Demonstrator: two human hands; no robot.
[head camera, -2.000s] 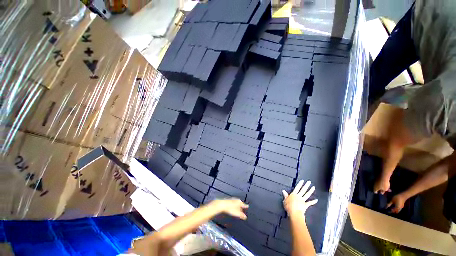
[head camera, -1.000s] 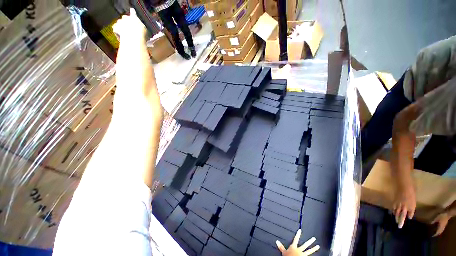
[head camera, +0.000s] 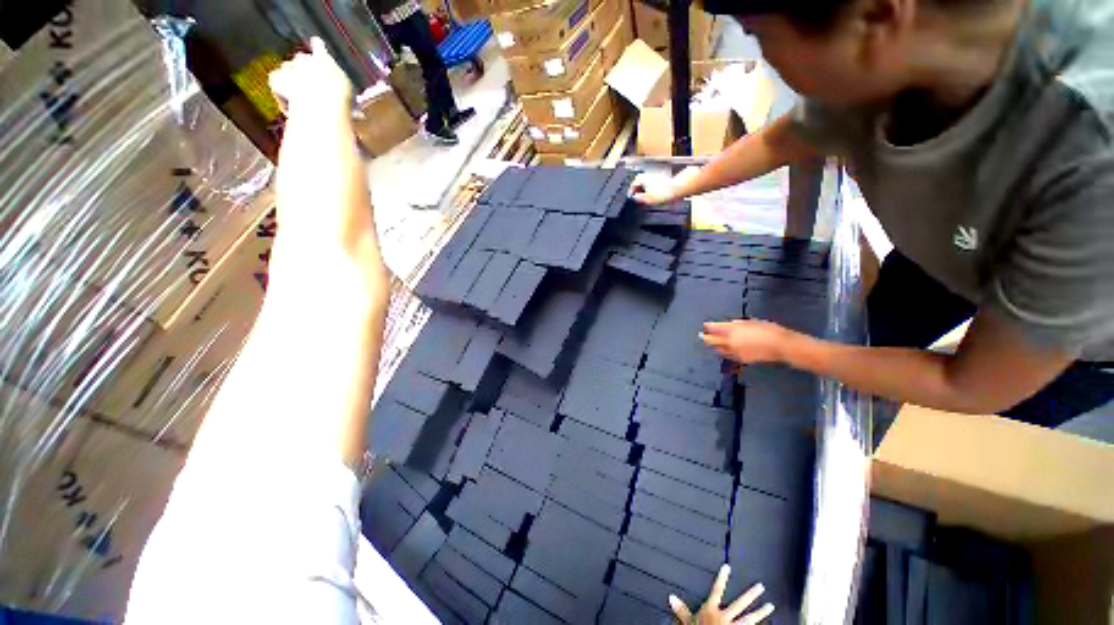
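Observation:
Dark rectangular blocks (head camera: 586, 470) fill the large film-wrapped bulk container (head camera: 840, 488), with a raised stack (head camera: 525, 238) at its far left. My left hand (head camera: 312, 92) is raised at the upper left, beyond the blocks, in front of a dark thing with a yellow patch; whether it grips anything cannot be told. My right hand (head camera: 721, 604) is cut off by the bottom edge, its fingers spread over the near blocks, holding nothing.
Another person (head camera: 977, 208) leans over the container from the right, both hands at the blocks. A carton (head camera: 1002, 470) with dark pieces stands lower right. Film-wrapped cartons (head camera: 147, 293) rise at left. Stacked cartons (head camera: 562, 73), an open carton and another person's legs are behind.
My left arm has gone from low over the blocks to raised at the upper left. The other person's hands have moved from the right carton to the container. The view has tilted up.

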